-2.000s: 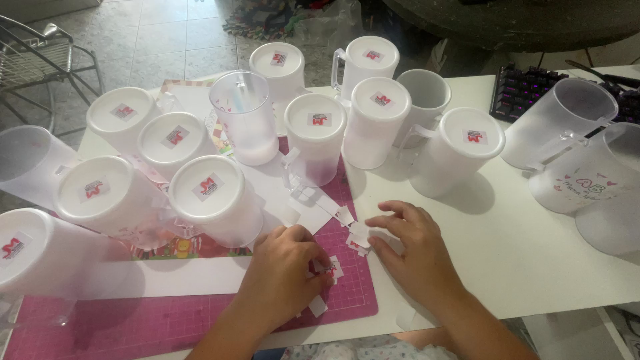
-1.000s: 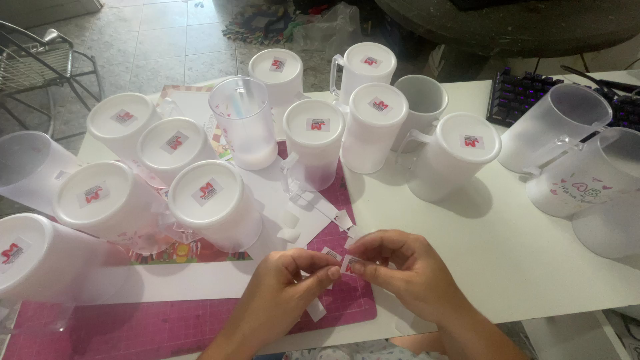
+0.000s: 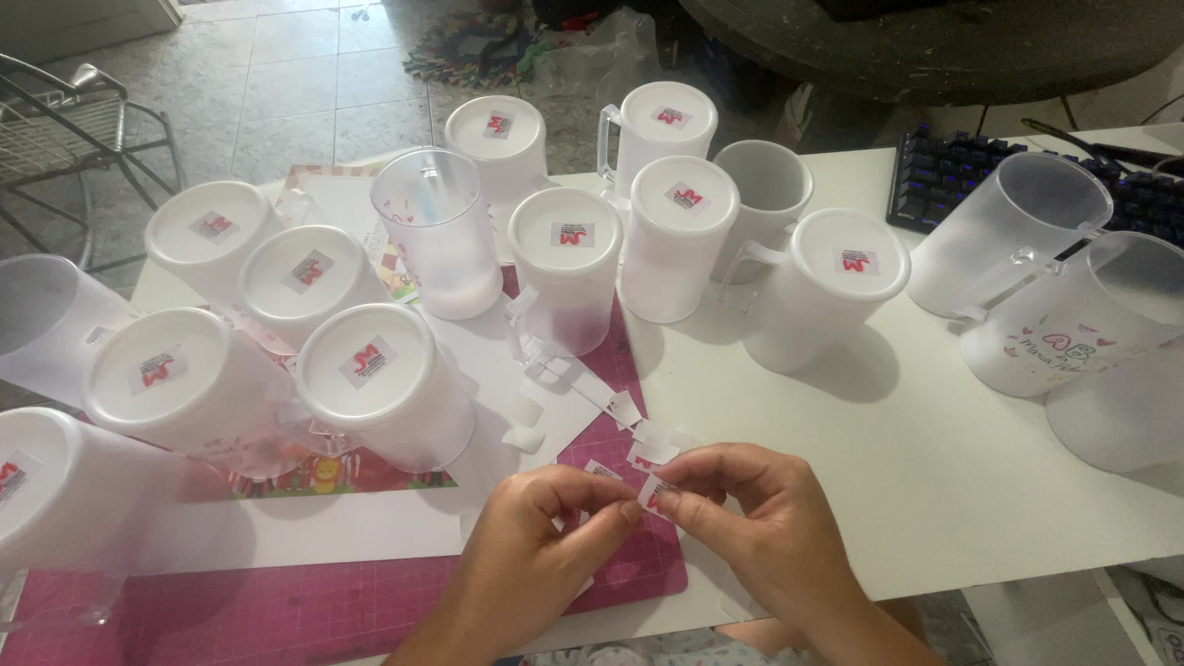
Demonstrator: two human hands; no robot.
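Observation:
My right hand (image 3: pixel 763 518) pinches a small printed sticker (image 3: pixel 653 496) between thumb and forefinger, above the pink cutting mat (image 3: pixel 638 578). At the sticker's left edge are the fingertips of my left hand (image 3: pixel 546 546); whether they grip it too I cannot tell. More small stickers and backing scraps (image 3: pixel 622 408) lie just beyond my hands. Several frosted plastic mugs stand upside down with a printed sticker on the base, among them one mug (image 3: pixel 388 388) left of my hands and another (image 3: pixel 823 287) to the right. An upright frosted mug (image 3: pixel 453 240) stands among them.
White paper sheets (image 3: pixel 351 527) cover part of the mat at the left. Upright frosted mugs (image 3: pixel 1008 240) stand at the right edge of the white table (image 3: pixel 925 481), near a black keyboard (image 3: pixel 962 176). A grey-white mug (image 3: pixel 763 185) stands upright at the back.
Two seconds ago my right hand was spread apart at the scraps; it has moved left to my left hand and now holds a sticker. The mugs have not moved.

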